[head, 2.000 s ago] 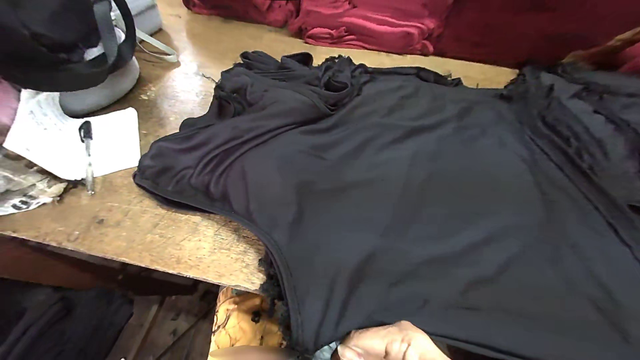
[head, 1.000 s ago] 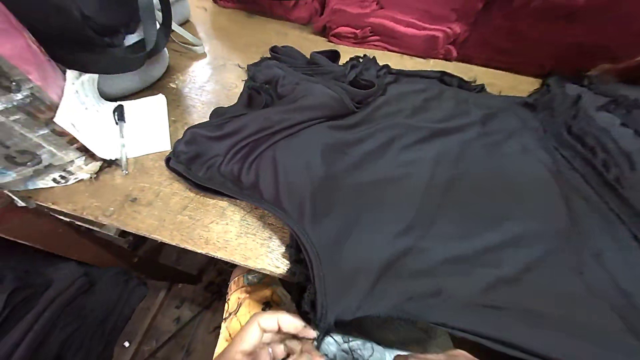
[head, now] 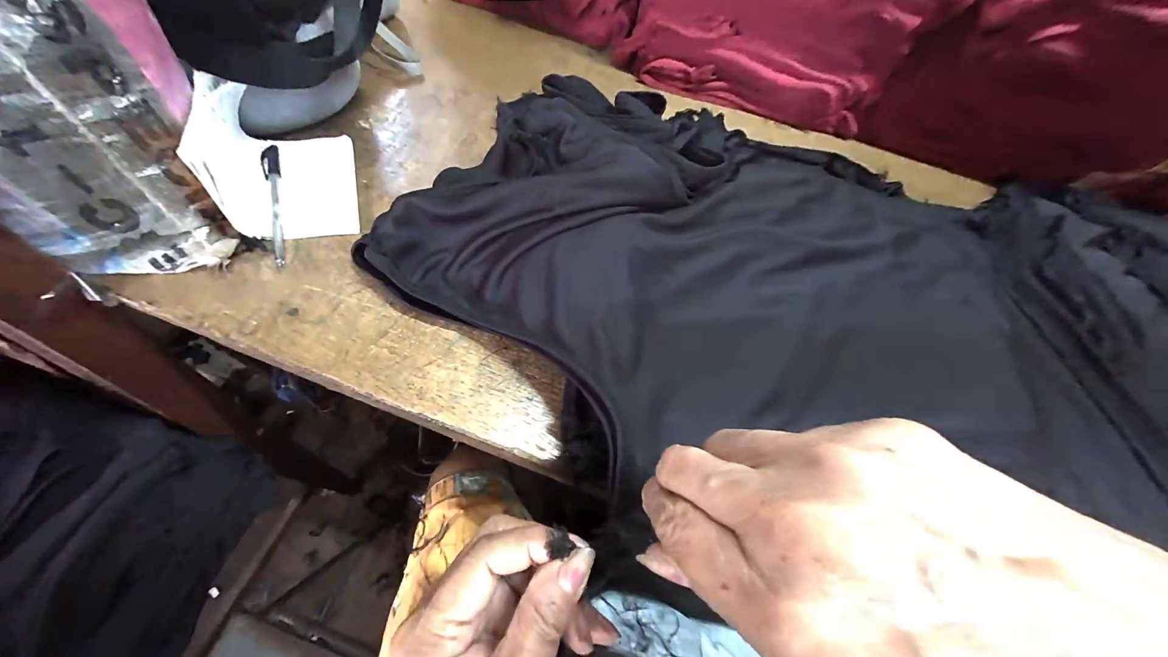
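Observation:
A black fabric garment lies spread over the wooden table, its curved bound edge hanging over the front. At the bottom centre, my left hand pinches a small tuft of black fluff between thumb and forefinger. Close beside it on the right, my right hand is over the garment's near edge, fingers curled; its fingertips are partly hidden, so what they hold does not show. Some light blue cloth with dark threads on it is visible below the hands.
Dark red folded fabric runs along the back. At the left are white paper with a pen, a black strapped item and a printed plastic bag. Dark cloth hangs lower left; a yellow patterned thing is under the table edge.
My right hand has come up into fuller view over the garment's near edge. My left hand now shows black fluff between its fingertips. The garment lies much as before.

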